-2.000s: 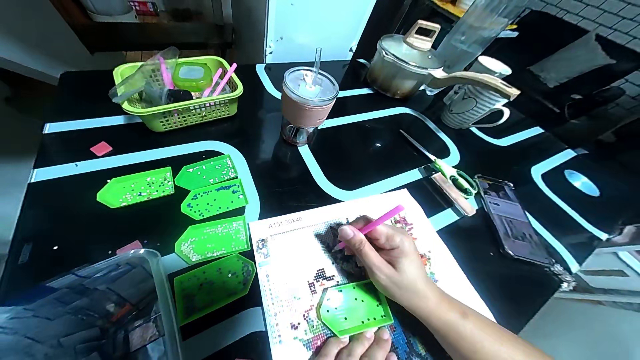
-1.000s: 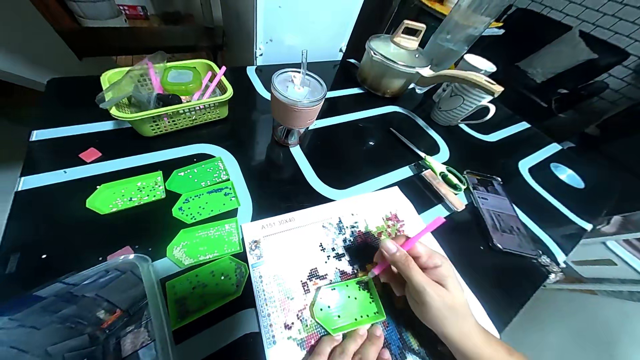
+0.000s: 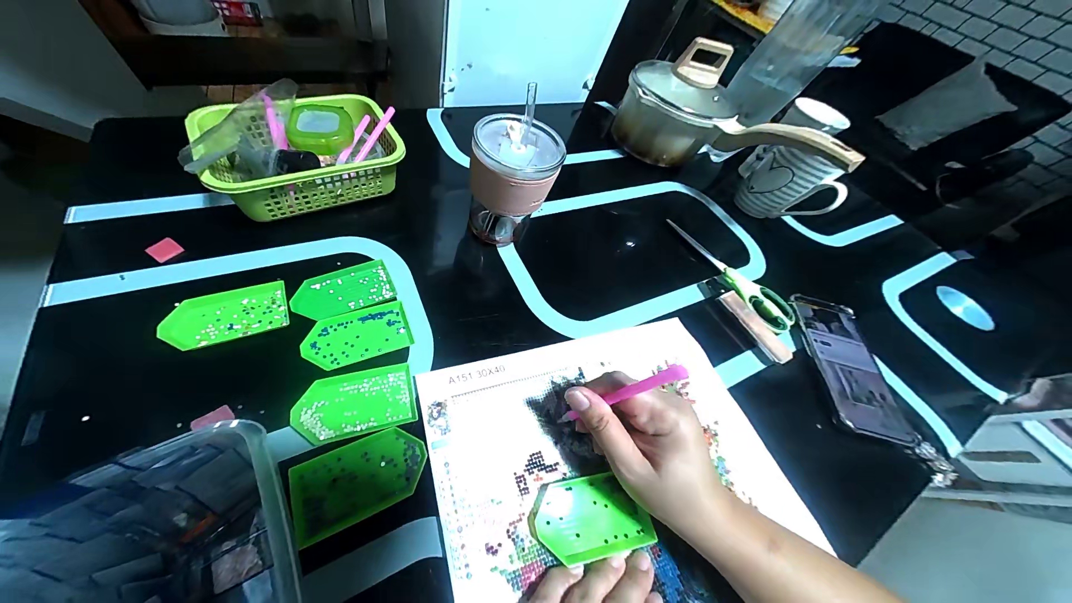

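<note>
My right hand [image 3: 649, 440] holds a pink diamond-painting pen [image 3: 641, 387], its tip over the dark patch of a diamond-painting canvas [image 3: 477, 469]. On the canvas, just below that hand, lies a green plastic tray [image 3: 590, 519] with scattered dark drills. The fingertips of my left hand [image 3: 595, 582] rest at the tray's lower edge; the rest of that hand is cut off by the frame. Left of the canvas are several more green trays [image 3: 356, 402], holding white, blue or dark drills.
A clear plastic container [image 3: 280, 519] stands at lower left, a green basket [image 3: 314, 188] behind. Further back are a lidded tumbler [image 3: 515, 180], a saucepan [image 3: 670, 109] and a striped mug [image 3: 779, 180]. Green-handled scissors [image 3: 758, 301] and a smartphone [image 3: 854, 368] lie right of the canvas.
One second ago the pen tip was at the green tray's upper edge; now my right hand has carried it up to the dark patch. My left hand stays by the tray.
</note>
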